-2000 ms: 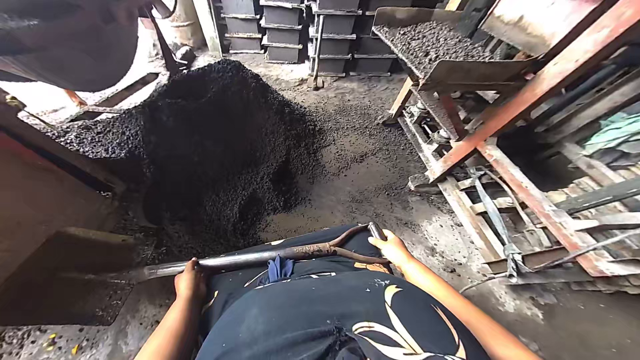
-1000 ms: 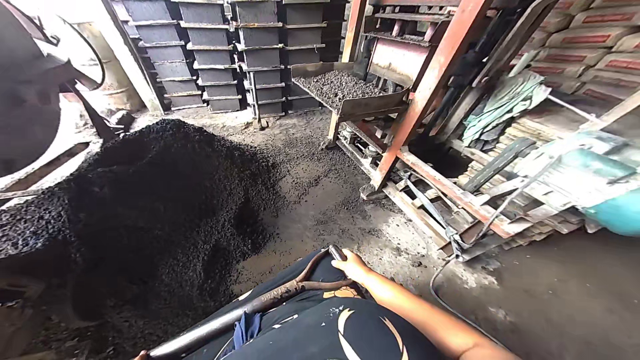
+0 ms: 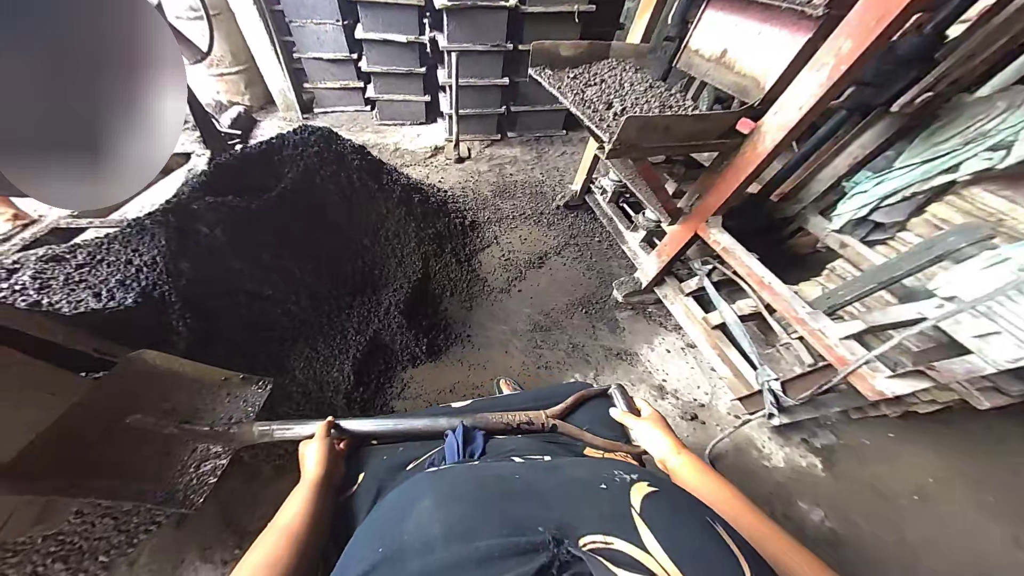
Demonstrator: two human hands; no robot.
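A shovel (image 3: 448, 424) lies level across my front, its metal blade (image 3: 136, 432) at the left with a little dark gravelly mix near its edge. My left hand (image 3: 322, 454) grips the shaft close to the blade. Around the end grip of the forked handle, my right hand (image 3: 650, 432) is closed. A blue cloth (image 3: 464, 442) is tied around the middle of the shaft. Beyond the shovel rises a large heap of dark, wet-looking aggregate mix (image 3: 320, 240), whose right edge spreads loosely over the concrete floor (image 3: 528, 344).
Stacked grey blocks on boards (image 3: 392, 72) stand at the back. A tray of gravelly mix (image 3: 616, 88) sits on a red-painted machine frame (image 3: 768, 128) at the right. A cable (image 3: 724, 436) crosses the floor there. A blurred round shape fills the upper left.
The view has swung right and then partly back left. My left hand and the shovel blade, mostly out of view one second ago, show again. Both hands have kept hold of the shovel.
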